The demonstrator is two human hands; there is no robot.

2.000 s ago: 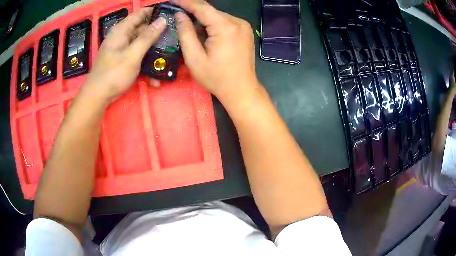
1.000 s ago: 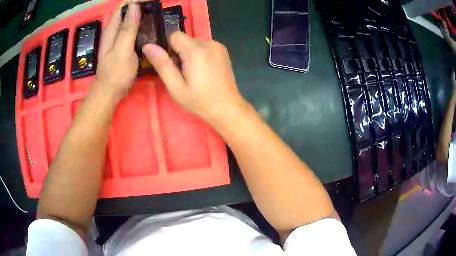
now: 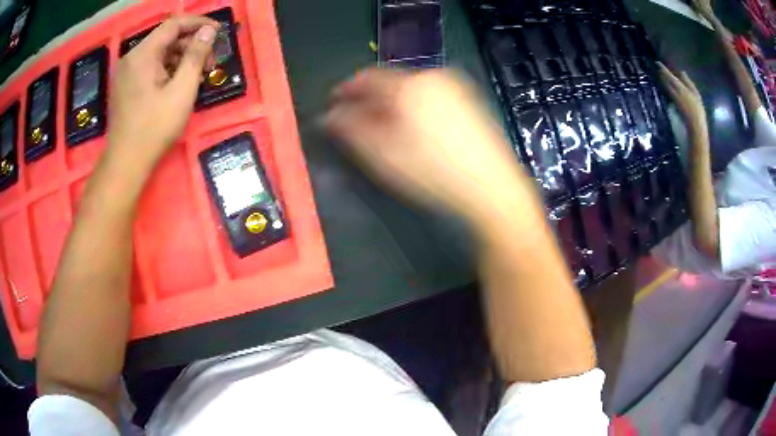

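Observation:
A red foam tray (image 3: 174, 243) lies on the left. Black handheld devices sit in its upper pockets, one of them (image 3: 85, 95) showing fully and others partly covered by my left hand. Another device (image 3: 242, 194) with a pale screen and gold spot lies slightly tilted at the lower right pocket. My left hand (image 3: 157, 89) is over the upper row with fingers curled beside the upper right device (image 3: 223, 61); whether it grips anything is unclear. My right hand (image 3: 417, 132) is blurred above the dark green mat, right of the tray, its fingertips unclear.
A dark smartphone-like slab (image 3: 412, 36) lies beyond my right hand. A glossy black blister tray (image 3: 587, 140) lies to the right. Another person's arm (image 3: 702, 170) reaches in at the right, and a further arm shows at upper right. The bench edge curves below the trays.
The view has shifted, so the tray appears further left. My hands have separated, the right moving away from the tray. A device now lies at the lower right pocket, which was empty.

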